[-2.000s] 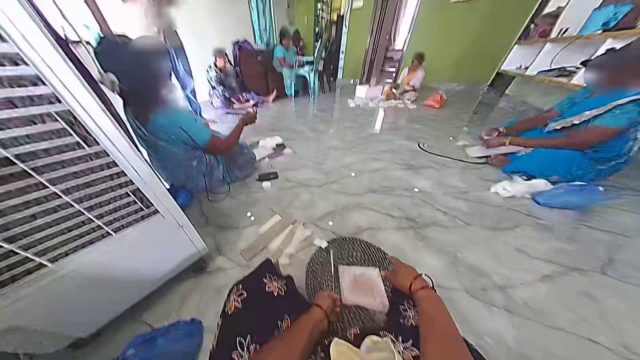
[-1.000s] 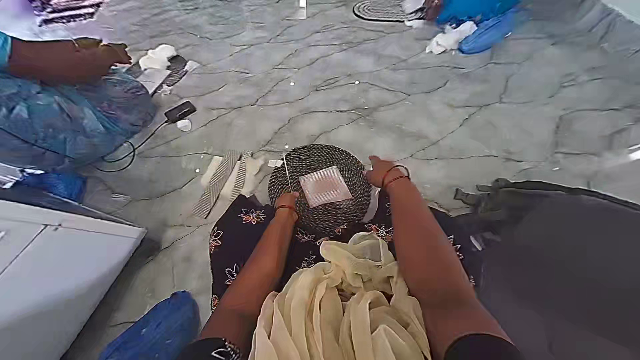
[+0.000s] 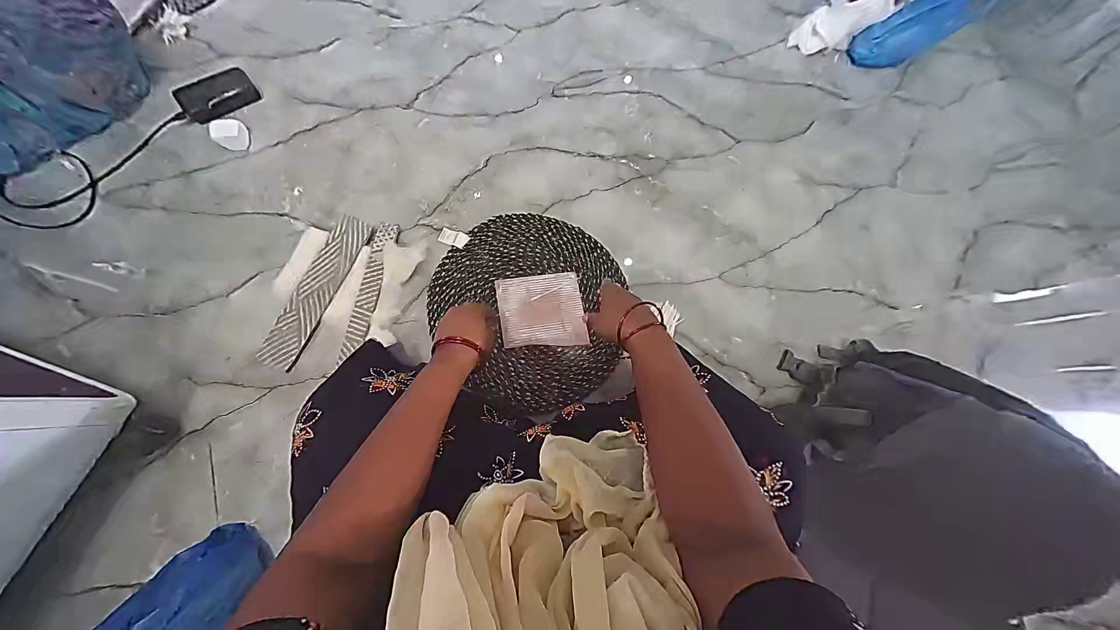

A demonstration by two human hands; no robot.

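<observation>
A round dark mat of coiled, white-flecked cord (image 3: 529, 241) lies in front of my lap. On it rests a small square piece, whitish-pink and ribbed (image 3: 542, 311). At the square's left edge is my left hand (image 3: 468, 328), its fingers curled. My right hand (image 3: 612, 311) touches the square's right edge, fingers bent over it. The fingertips of both are partly hidden, so whether they pinch the square is unclear. Strips of striped and white fabric (image 3: 324, 289) lie left of the mat. A small white tag (image 3: 453, 237) shows at the mat's upper left edge.
A black device with a cable (image 3: 217, 94) lies on the marble-patterned floor at upper left. Blue plastic bags are at lower left (image 3: 197, 582) and upper right (image 3: 910, 33). A dark grey bag (image 3: 954, 481) lies at right. A white cabinet corner (image 3: 61, 455) juts in at left.
The view has tilted down to the lap and floor. My left hand has moved from the mat's left part to the square, and my right hand from the mat's right edge to the square's right side.
</observation>
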